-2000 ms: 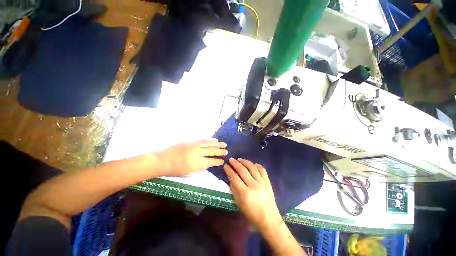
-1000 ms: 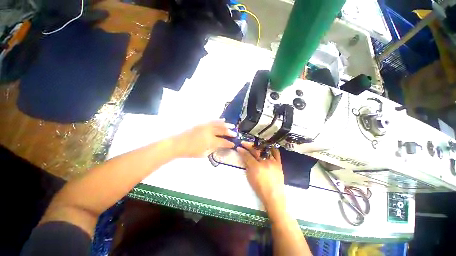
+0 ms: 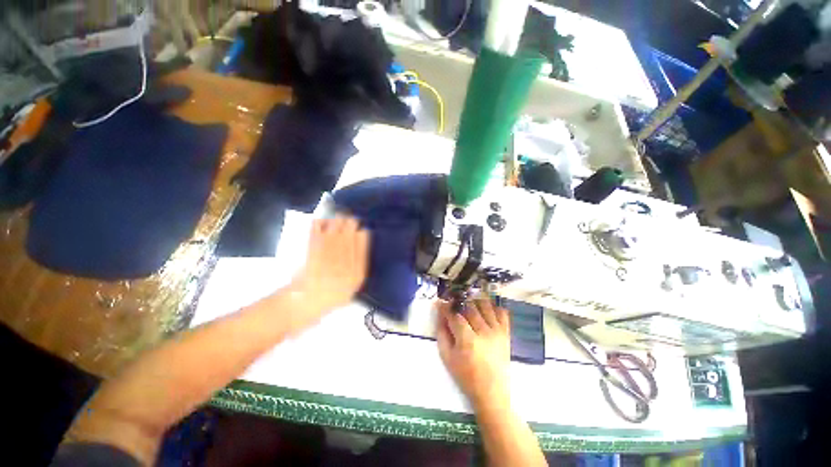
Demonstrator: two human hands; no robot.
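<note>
A dark navy fabric panel (image 3: 390,251) lies on the white machine table left of the sewing head, its right edge close to the needle area (image 3: 465,294). My left hand (image 3: 335,260), somewhat blurred, holds the panel at its left edge. My right hand (image 3: 474,347) lies palm down in front of the presser foot, its fingertips partly hidden at the foot. Whether it touches fabric is not clear. The white sewing machine head (image 3: 565,246) reaches to the right.
A dark smartphone (image 3: 527,333) lies just right of my right hand. Reddish-handled scissors (image 3: 627,383) lie further right. A green sleeve (image 3: 492,128) stands above the head. Navy pieces (image 3: 128,196) lie on the brown side table (image 3: 68,306). The table's green edge (image 3: 364,415) is in front.
The navy panel has moved left and shows more beside the head. My left hand has moved left with it. My right hand stays near the presser foot. The view has shifted.
</note>
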